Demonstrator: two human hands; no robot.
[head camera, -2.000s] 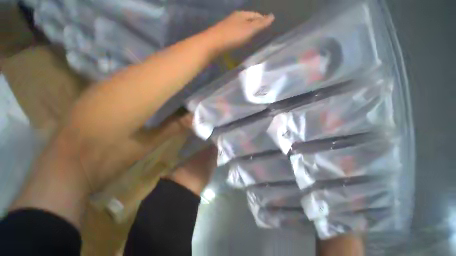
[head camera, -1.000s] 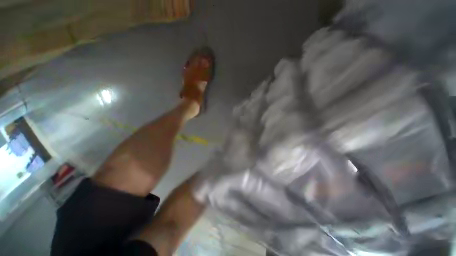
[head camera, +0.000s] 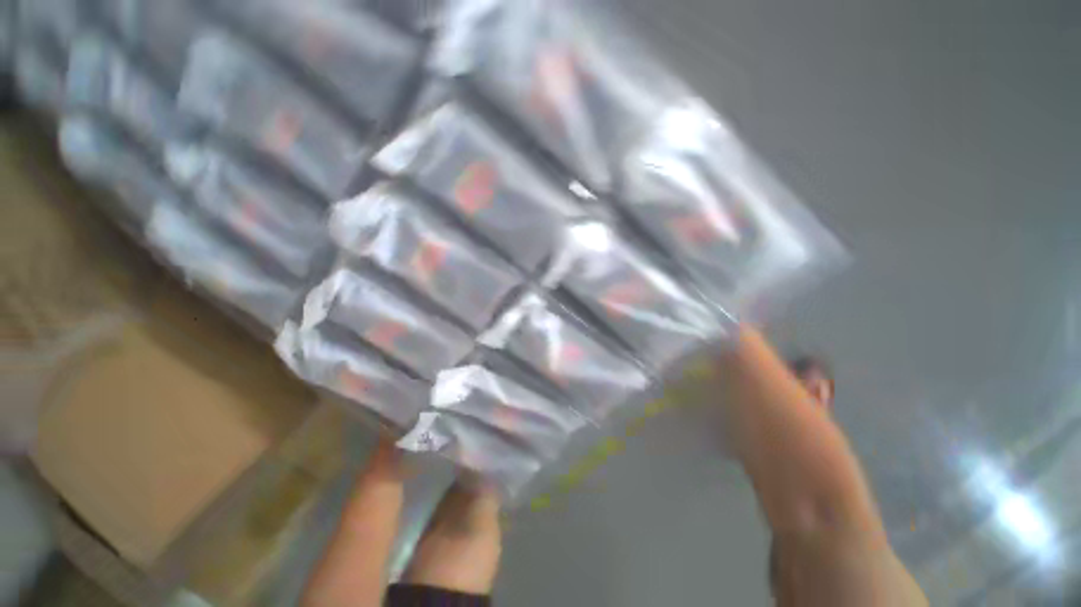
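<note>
A clear tray (head camera: 539,291) filled with bagged phones (head camera: 456,190) lies tilted across the middle. White sleeves with orange patches show in its rows. My right forearm comes up from the lower right, and my right hand (head camera: 749,344) is at the tray's right edge, fingers mostly hidden. My left forearm comes up from the bottom, and my left hand (head camera: 389,457) is at the lower left edge, mostly hidden beneath it. The hands hold the tray from both sides. More filled trays (head camera: 213,131) show at upper left; blur hides whether they touch this one.
Brown cartons (head camera: 154,439) stand at lower left, beside the filled trays. Grey floor (head camera: 948,154) with a yellow line (head camera: 605,451) shows beyond the tray. A bright reflection lies on the floor at lower right. A bare limb with dark cloth is at bottom centre.
The view has swung back from floor and legs to the filled trays and cartons. The tray has shifted left and up in view; my right forearm has come into view.
</note>
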